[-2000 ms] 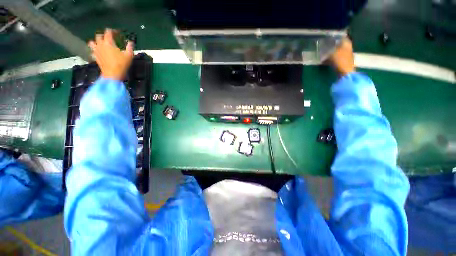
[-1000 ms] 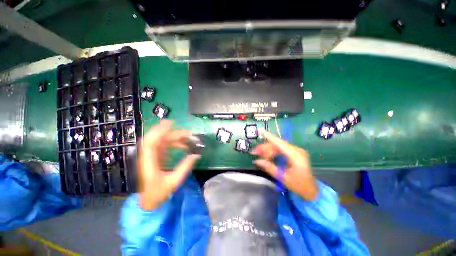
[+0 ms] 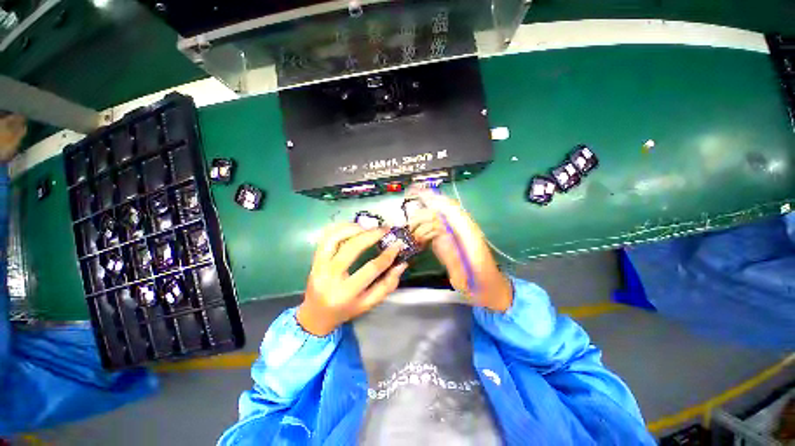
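Note:
My left hand (image 3: 343,275) holds a small black square electronic unit (image 3: 397,245) by its edges, just in front of the black test box (image 3: 383,131). My right hand (image 3: 453,239) touches the unit's right side and holds a slim blue hand tool (image 3: 457,248) that slants along the hand. A square frame (image 3: 368,220) lies behind my left fingers. Another square frame (image 3: 411,207) shows partly behind my right fingers. Whether a third frame lies under the hands is hidden.
A black tray (image 3: 144,235) with partly filled pockets is on the left. Two loose units (image 3: 249,197) lie beside it. Three units (image 3: 565,177) sit in a slanting row at right. A clear guard (image 3: 357,43) overhangs the box. A pale cable (image 3: 478,228) runs to the bench edge.
My hands have come together in front of the box, with the unit now between them. The whole view has turned and shifted. Earlier, my arms were reaching forward on both sides.

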